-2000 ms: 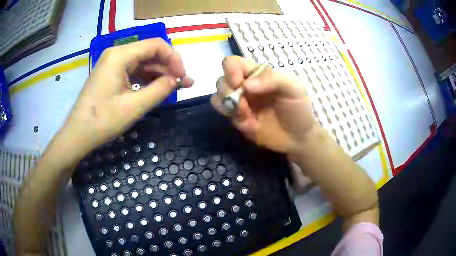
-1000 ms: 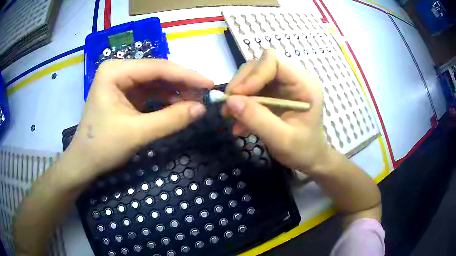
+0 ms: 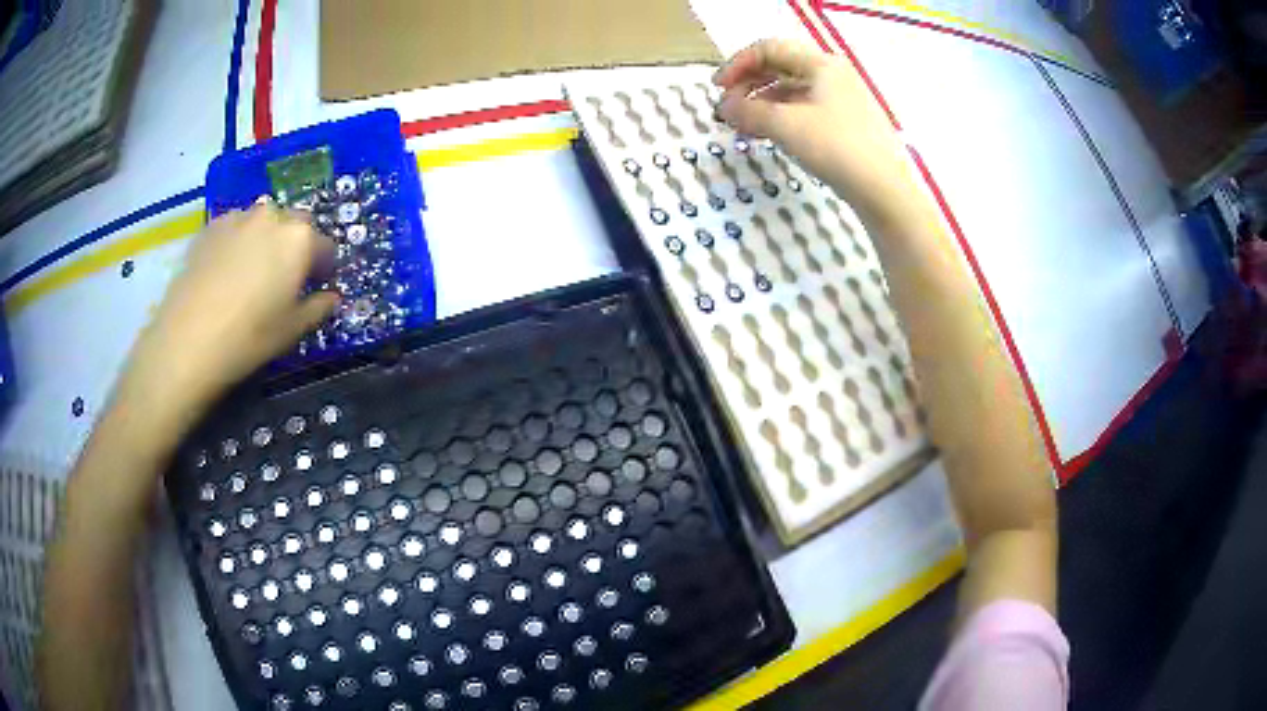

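Note:
My left hand [image 3: 257,285] reaches into the blue parts bin [image 3: 427,264], its fingertips at the heap of small silver metal fittings [image 3: 364,257]. Whether it pinches one is hidden. My right hand [image 3: 792,111] is over the far end of the cream slotted board [image 3: 820,403], fingers bent and fingertips close to its recesses. I cannot tell if it holds a part, and no stick tool shows. Several recesses hold dark-rimmed rings [image 3: 736,292]. The black parts tray [image 3: 486,340] lies in front, with rows of silver-centred parts and some unfilled pockets.
A brown cardboard sheet [image 3: 514,42] lies beyond the bin. Stacked slotted boards [image 3: 70,118] are at the upper left. Part of another slotted board [image 3: 31,514] shows at lower left, behind my left forearm. Red, yellow and blue tape marks the white bench.
My hands have moved apart: the left back to the bin, the right forward to the slotted board. The stick tool and ringed part between them are no longer visible. The view has shifted.

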